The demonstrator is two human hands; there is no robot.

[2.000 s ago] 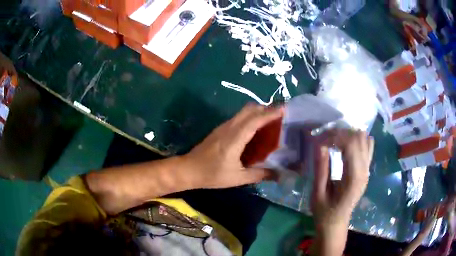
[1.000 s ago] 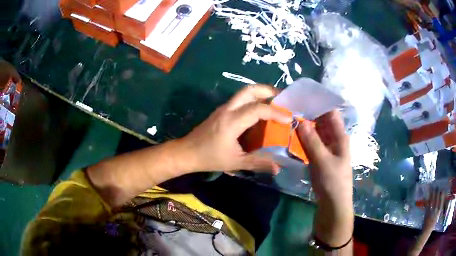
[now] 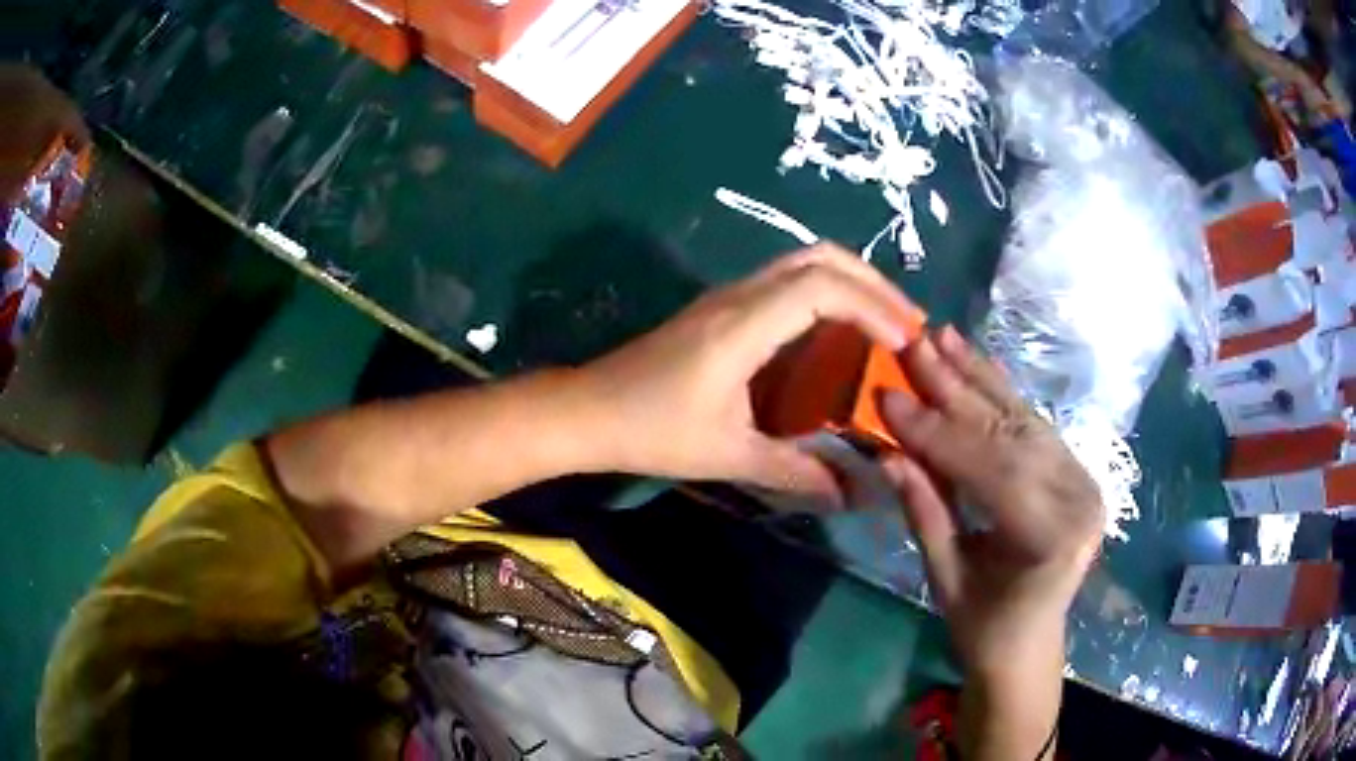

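An orange and white retail box (image 3: 811,382) is held above the table's front edge, its end towards the right. My left hand (image 3: 714,372) is wrapped around the box, thumb below and fingers over the top. My right hand (image 3: 1004,483) is at the box's right end, its fingers and thumb pressing on an orange end flap (image 3: 883,399). The fingers hide much of the box, and I cannot tell whether the flap is fully closed. No cord shows between my fingers.
Stacked boxes (image 3: 588,60) stand at the back left. Loose white cords (image 3: 877,97) lie behind my hands, with a clear plastic bag (image 3: 1093,245) to their right. A row of boxes (image 3: 1279,357) leans at the right, one box (image 3: 1257,596) lies nearer. A brown carton (image 3: 112,327) is at left.
The white end flap that stood up is no longer visible. My right hand has turned and closed over the box's end. A separate box now lies at the right, where another person's hand was.
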